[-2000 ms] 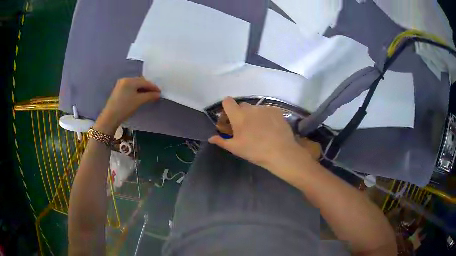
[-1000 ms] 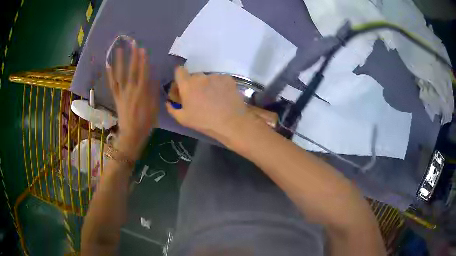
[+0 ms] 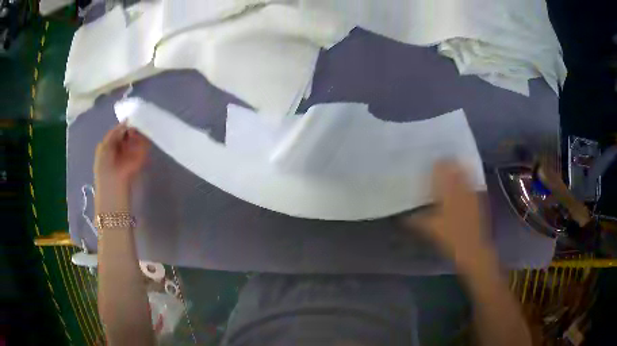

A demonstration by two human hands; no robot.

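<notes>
A white cut garment panel (image 3: pixel 325 182) lies across the padded table, its long curved edge towards me and a step cut in its far edge. My left hand (image 3: pixel 122 152) pinches the panel's narrow left end. My right hand (image 3: pixel 454 209) is blurred, over or beside the panel's right end; its fingers look spread and I cannot tell whether they touch the fabric. The steam iron (image 3: pixel 531 196) rests at the table's right edge, out of my hands.
A stack of white cut panels (image 3: pixel 237 51) covers the far side of the padded table (image 3: pixel 284 246). A white reel (image 3: pixel 84 259) is at the near left corner. Yellow wire baskets (image 3: pixel 555 290) hang at both front corners. A metal iron rest (image 3: pixel 583 169) is at right.
My right hand has let go of the iron, which now stands at the right edge. My left hand has gone from open to pinching the panel. The panel now lies lengthwise before me.
</notes>
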